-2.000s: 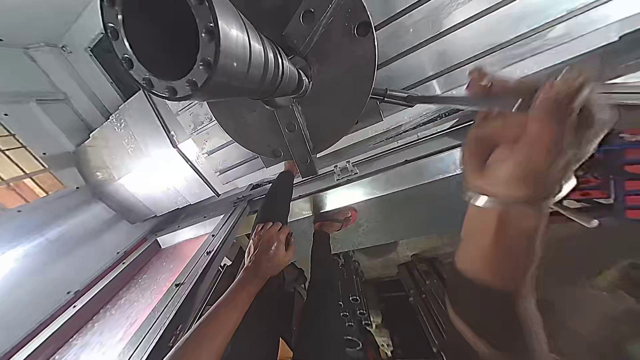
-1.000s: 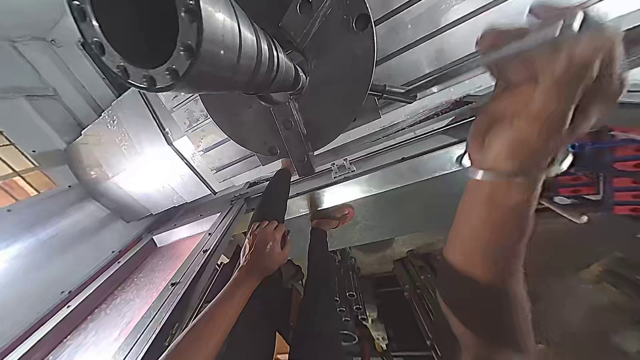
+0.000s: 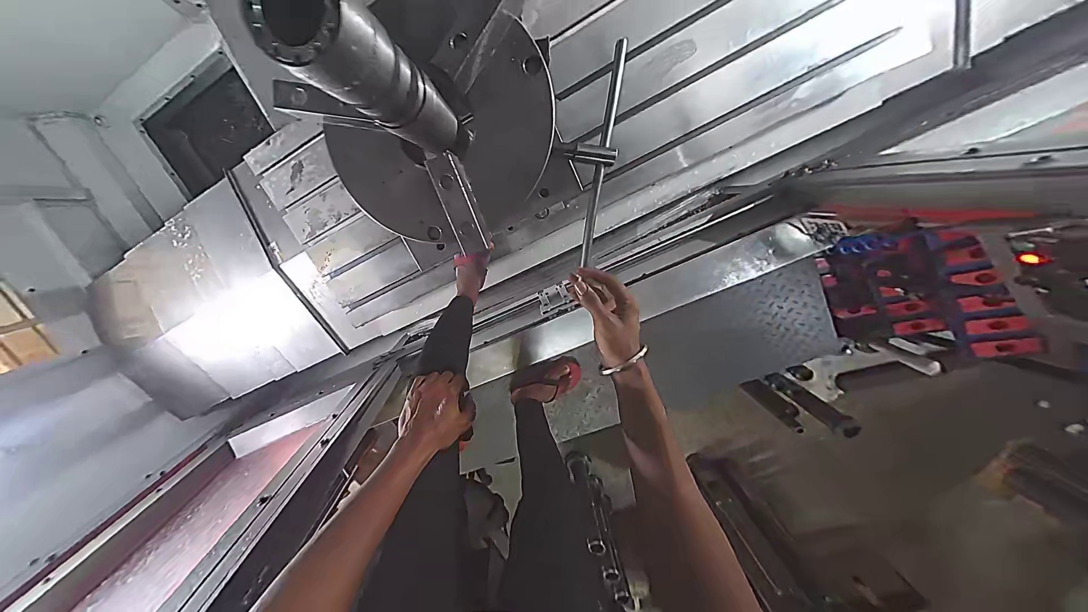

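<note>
My right hand (image 3: 608,310) has its fingertips at the lower end of a steel T-handle bar (image 3: 603,153). The bar slides through the cross head of a chuck key (image 3: 588,153), whose shaft meets the right edge of a round steel chuck plate (image 3: 501,136). A hollow steel cylinder with a ring of bolts (image 3: 365,68) stands out from the plate, with a flat jaw (image 3: 459,200) below it. My left hand (image 3: 435,412) rests on my left knee, fingers curled; whether something dark beneath it is held cannot be told.
Slotted machine table (image 3: 680,102) lies behind the plate. My left foot (image 3: 472,268) is up by the jaw, the right one (image 3: 546,381) on the metal ledge. Red and blue tool racks (image 3: 952,289) stand at right, with dark bars (image 3: 812,404) nearby. A machine rail (image 3: 255,510) runs at lower left.
My right hand has come down and left from the upper right, where it held a bar. The bar now sits in the chuck key. The view has shifted to the right.
</note>
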